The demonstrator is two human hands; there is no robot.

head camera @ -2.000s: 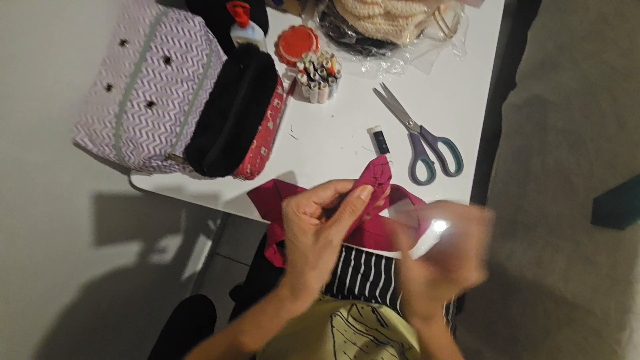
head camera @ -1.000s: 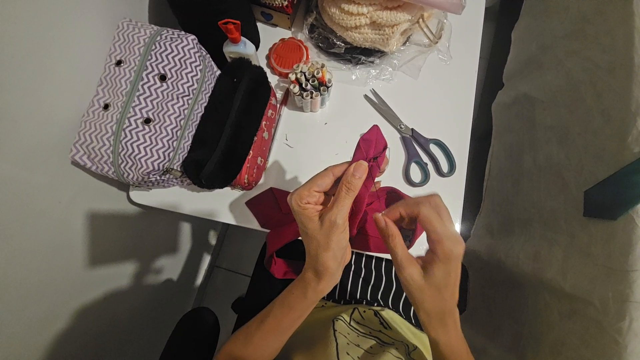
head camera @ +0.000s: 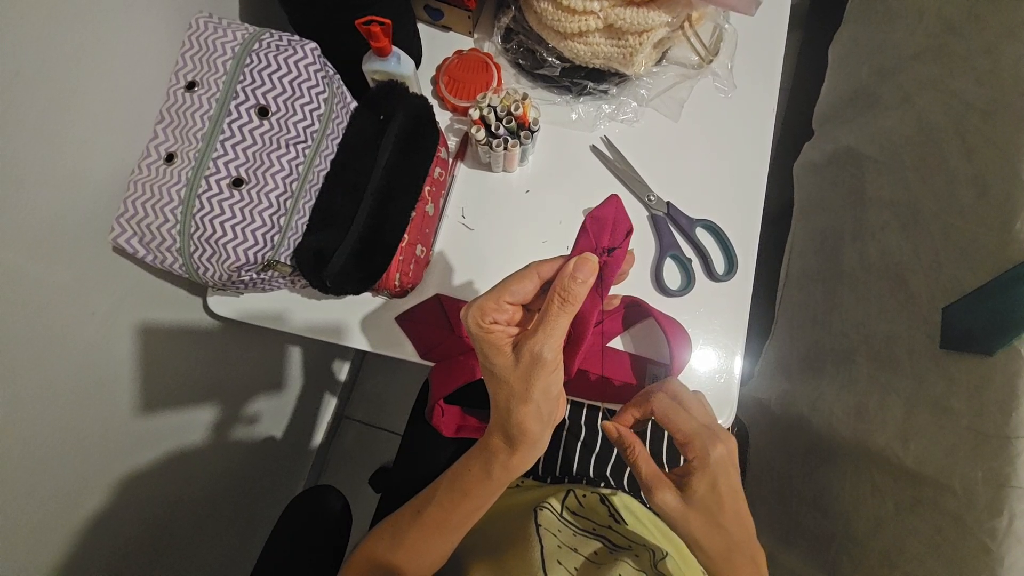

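My left hand pinches a magenta necktie near its pointed end, thumb on the front and fingertips behind. Dark stitches show on the fabric just above the thumb. The rest of the tie lies in loops over the table edge and hangs toward my lap. Lower right, my right hand is off the tie, its thumb and index fingertips close together; whether a needle or thread is between them is too fine to tell. Scissors with purple and teal handles lie partly open to the right of the tie's tip.
On the white table stand a zigzag-patterned bag, a black fluffy pouch, a glue bottle, a red lid, a tub of thread spools and knitted material in plastic. A dark green pointed fabric piece lies far right.
My right hand has moved down from the tie. The tie's pointed end is held higher over the table. A dark spool seen beside the tip two seconds ago no longer shows.
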